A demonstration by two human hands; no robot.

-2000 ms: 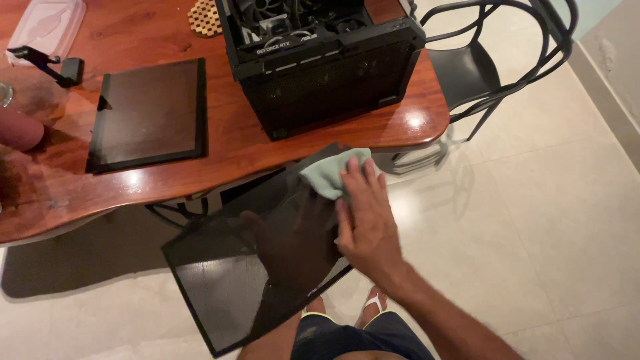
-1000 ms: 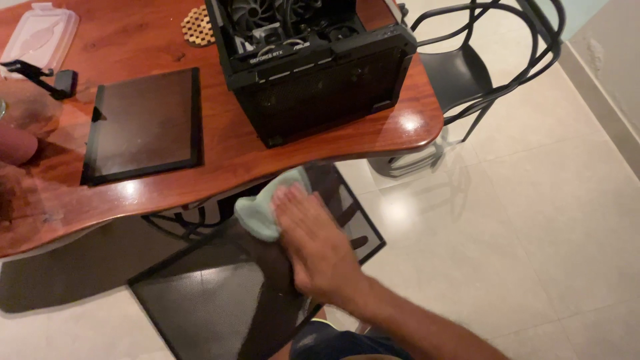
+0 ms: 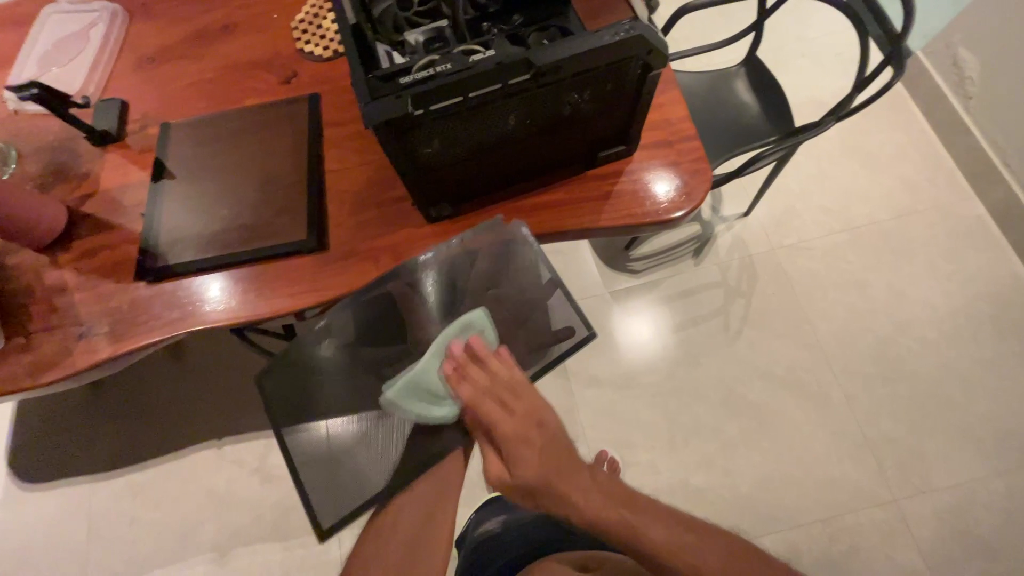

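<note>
A dark, glossy glass panel with a black border [image 3: 360,448] is tilted in front of the table edge. My right hand [image 3: 512,416] presses a folded pale green cloth [image 3: 436,380] onto the middle of its face. My left forearm reaches up from the bottom and passes beneath the panel, which hides my left hand, so its grip cannot be seen. Beyond the panel, a black computer case [image 3: 520,120] with its top open stands on the table, showing fans, cables and a graphics card.
On the reddish wooden table [image 3: 384,240] lie a second dark panel [image 3: 240,184], a black stand [image 3: 108,120], a plastic lid [image 3: 72,48], a wooden trivet [image 3: 318,30] and a reddish cylinder [image 3: 28,216]. A black chair [image 3: 740,108] stands at the right on the tiled floor.
My right hand and the cloth have moved over the panel, from its upper part by the table toward its middle. The panel's tilt has changed.
</note>
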